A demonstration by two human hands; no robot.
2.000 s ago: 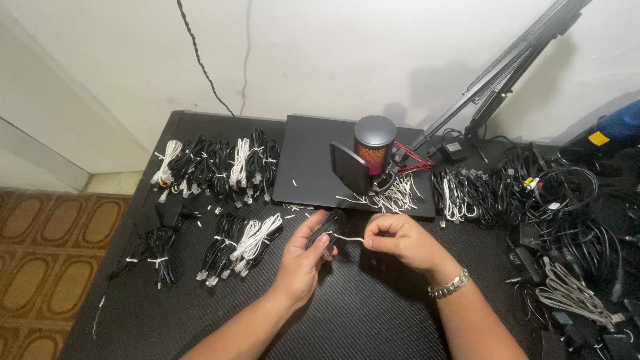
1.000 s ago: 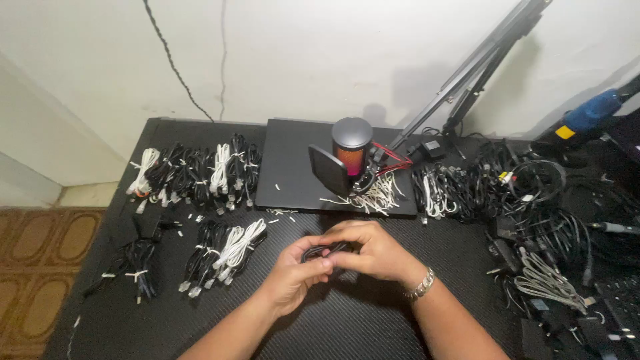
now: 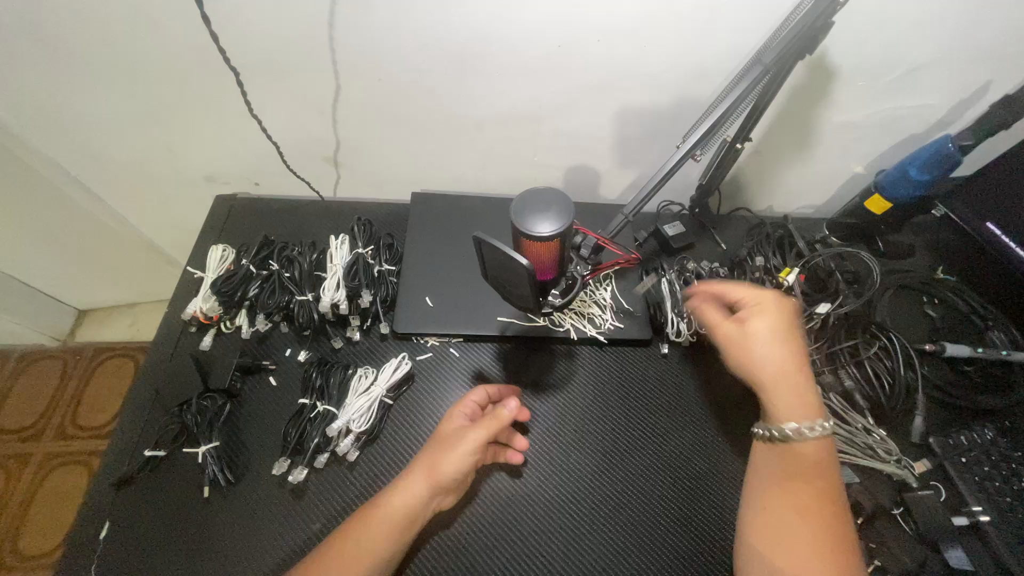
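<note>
My left hand [image 3: 484, 432] hovers over the middle of the black textured desk [image 3: 592, 480], fingers loosely curled and nothing in it. At the right, my right hand [image 3: 744, 332], with a metal bracelet on the wrist, is blurred beside a row of black and white cable bundles [image 3: 678, 308]; whether its fingers hold anything cannot be told. Short white ties [image 3: 588, 312] lie in a heap on the front of a closed black laptop [image 3: 448, 264]. Tied coils of black and white cable with clear plugs stand in a back row [image 3: 296, 284] and a front group [image 3: 376, 400] at the left.
A microphone [image 3: 542, 232] with a pop filter [image 3: 506, 272] hangs over the laptop from a boom arm [image 3: 664, 176]. Loose cables [image 3: 864, 360] crowd the right side, near a keyboard [image 3: 980, 472]. Black cable bundles [image 3: 210, 424] lie front left. White scraps are scattered below the laptop.
My hands were together on a dark cable bundle and have moved apart. The right hand is now at the cables on the right; the bundle is gone from the left hand.
</note>
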